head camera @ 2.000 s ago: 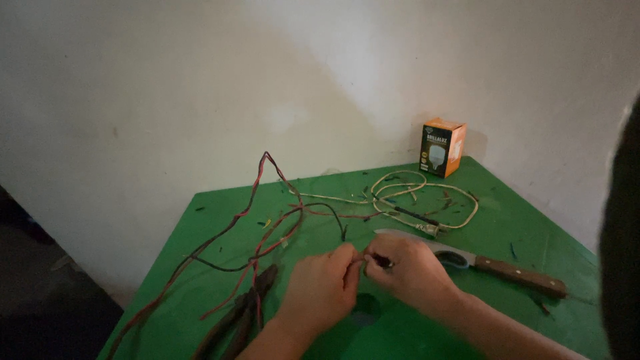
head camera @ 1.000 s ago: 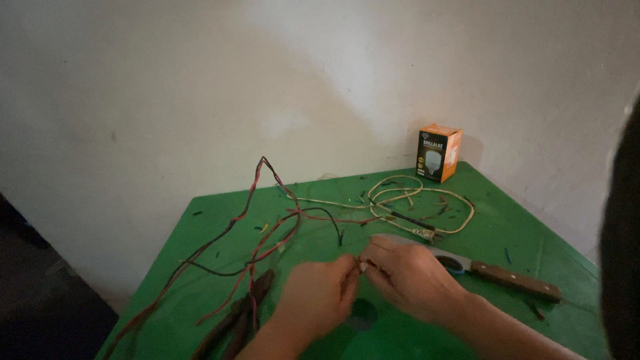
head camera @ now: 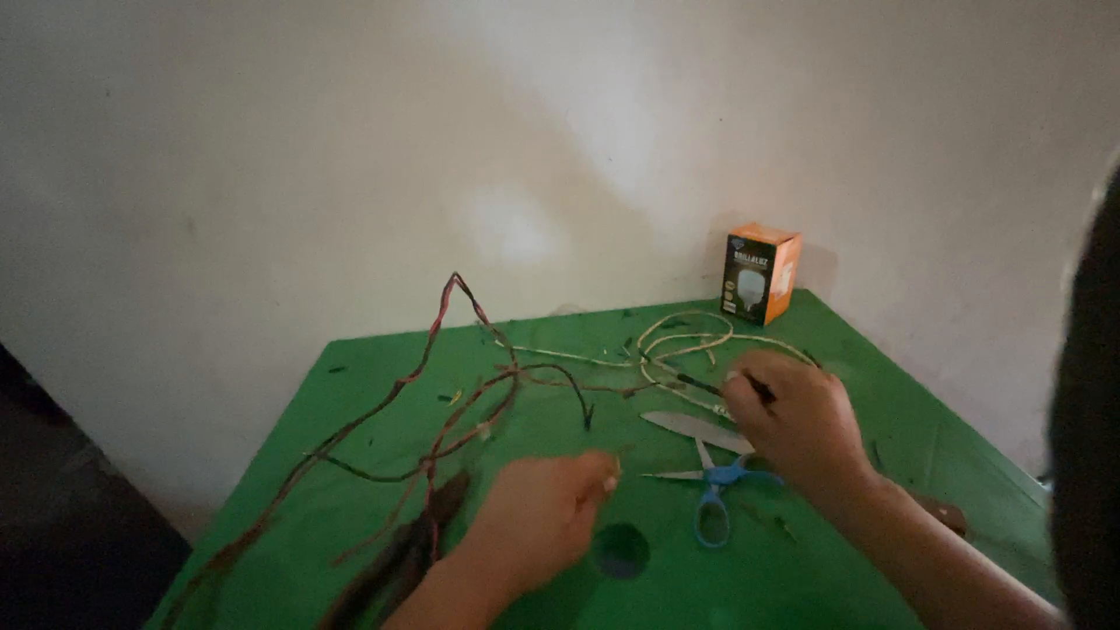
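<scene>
My left hand [head camera: 556, 503] is closed low over the table, with a small light-coloured piece at its fingertips, too small to name. My right hand [head camera: 783, 416] is curled above the knife blade [head camera: 696, 430], beside the coiled cream cable [head camera: 691, 337]; something dark shows between its fingers, and I cannot tell if it is held. Between the hands, blue-handled scissors [head camera: 713, 477] lie with their blades apart. Twisted red and black wires [head camera: 429, 341] rise in a loop on the left. Dark-handled pliers [head camera: 394, 551] lie partly behind my left forearm.
An orange and black light bulb box [head camera: 757, 274] stands at the back right corner of the green table [head camera: 560, 577], near the wall. A round hole [head camera: 621, 551] is in the tabletop. Small scraps lie scattered about. The knife's wooden handle [head camera: 941, 516] shows past my right forearm.
My hands were together over the table and are now apart. The right one has moved away, up and to the right, toward the cream cable. The scissors now show whole between them.
</scene>
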